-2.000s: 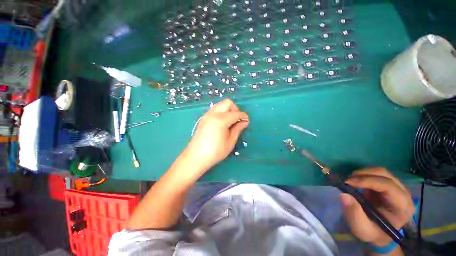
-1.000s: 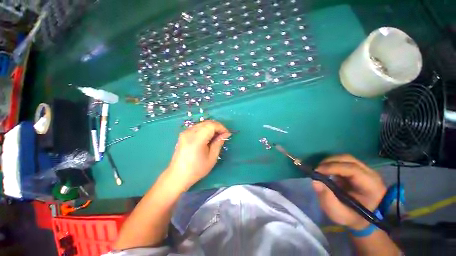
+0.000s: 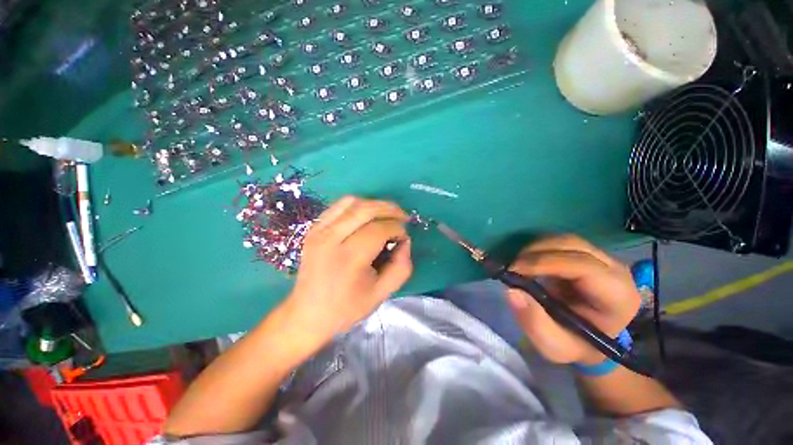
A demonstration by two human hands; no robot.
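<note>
My right hand grips the black handle of a soldering iron. Its copper-coloured tip points left, close beside a tiny silver and dark module above or on the green mat. My left hand is curled, with its fingertips right at the module's left side. Whether it pinches the module or a fine wire is too small to tell. A heap of wired components, pale discs with red and dark leads, lies just left of my left hand, which partly hides it.
A clear blister tray of modules lies behind. A pale strip lies behind the iron tip. The cleaning pot and fume fan stand right. A white bottle, pens and brush lie left; a red crate sits below.
The view has shifted, and the component heap now shows. My left fingertips have moved from left of the module to right beside it. The iron stays in my right hand, tip near the module.
</note>
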